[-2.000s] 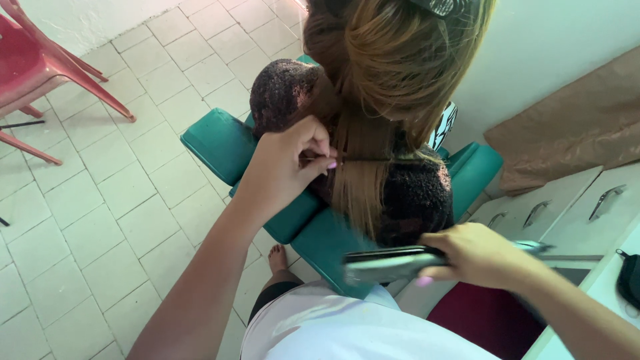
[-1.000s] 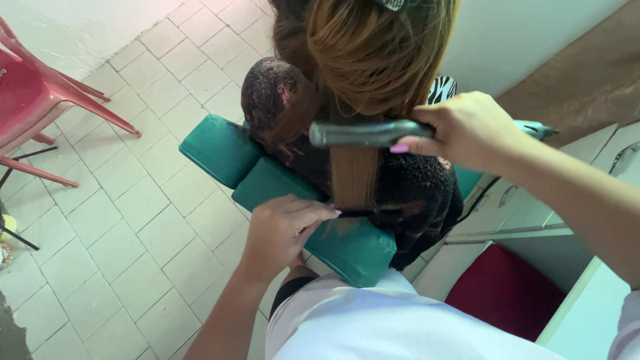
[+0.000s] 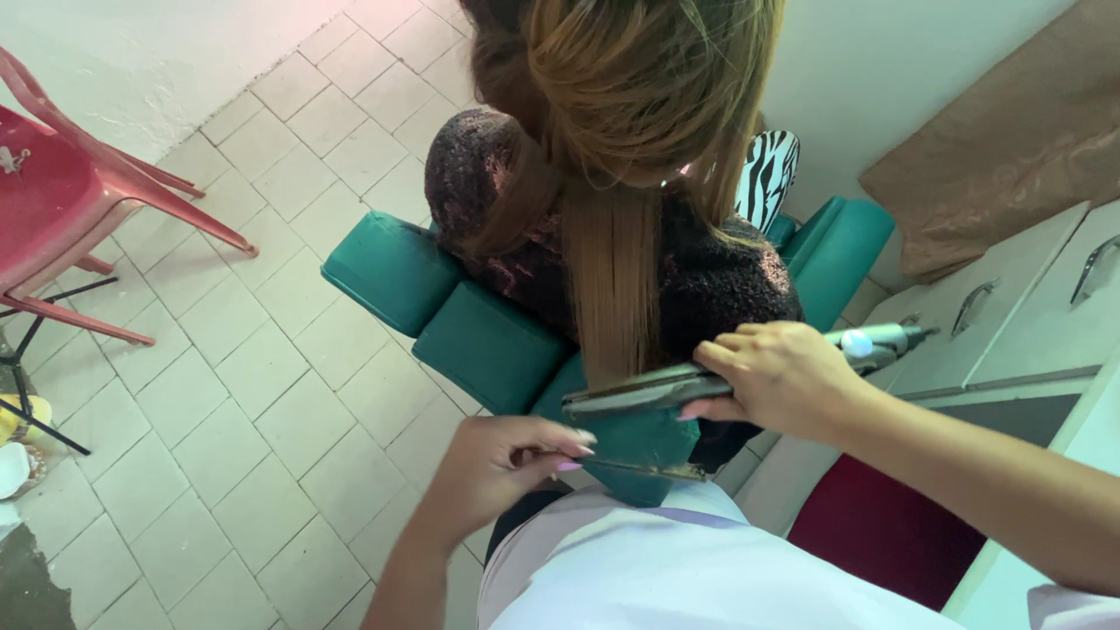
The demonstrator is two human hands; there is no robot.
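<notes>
My right hand [image 3: 774, 376] is closed around a hair straightener [image 3: 652, 391], whose plates clasp the lower end of a straight brown section of hair [image 3: 611, 280]. The section hangs down the back of a seated person in a dark fuzzy top [image 3: 726, 280]. Just below the plates, my left hand [image 3: 516, 455] pinches the end of a thin dark comb [image 3: 643, 471] between thumb and fingers; a few hair strands lie at its far end. The rest of the person's hair [image 3: 656, 79] is gathered loosely above.
The person sits in a green padded chair [image 3: 490, 346]. A red plastic chair [image 3: 66, 201] and a black metal stand [image 3: 22, 367] are at the left. White drawers [image 3: 989, 324], a brown cloth [image 3: 1006, 131] and a dark red seat [image 3: 884, 529] are at the right.
The straightener has moved down the hair section since one second ago, from near its top to its lower end. Two seconds ago my left hand was higher, at the hair.
</notes>
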